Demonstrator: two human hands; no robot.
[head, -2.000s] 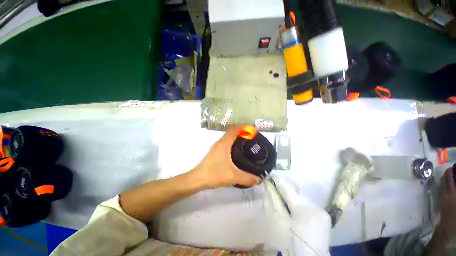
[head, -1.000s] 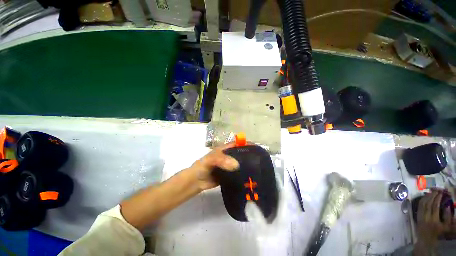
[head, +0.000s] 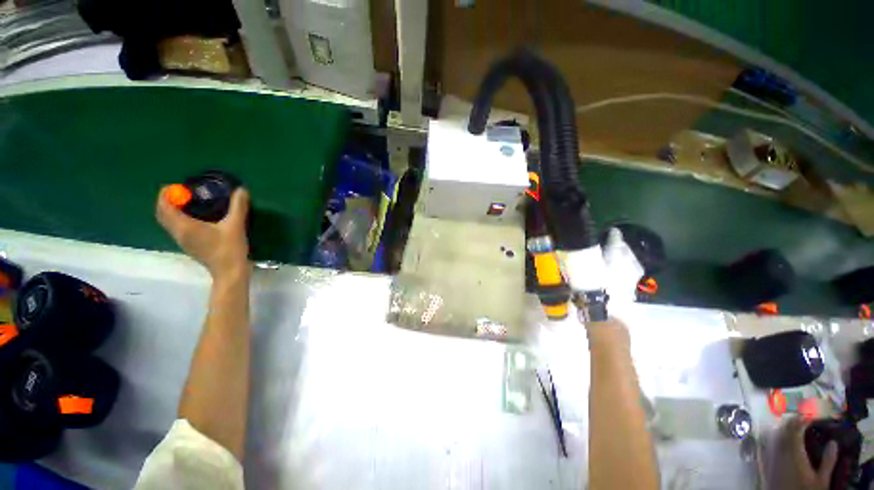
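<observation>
My bare left hand (head: 213, 234) holds a black fabric speaker (head: 211, 195) with an orange strap over the green belt at the left. My right arm reaches forward past the nozzle. My right hand, in a white glove (head: 625, 262), is beside another black speaker (head: 646, 251) on the belt at the right. The glove is blurred and its fingers are partly hidden, so its grip is unclear. Dark tweezers (head: 553, 413) lie on the white bench beside a pale green plate (head: 518, 379).
Black speakers (head: 62, 321) are grouped at the left edge. A white control box (head: 476, 177) stands behind a covered base plate (head: 464, 278). A black ribbed hose (head: 559, 144) and white nozzle (head: 581, 263) hang centre-right. At the right, another person's hand (head: 793, 457) holds a speaker.
My left hand has carried the speaker from the bench centre to the belt at the far left. My right hand has left that speaker and moved forward and right. The view has shifted upward.
</observation>
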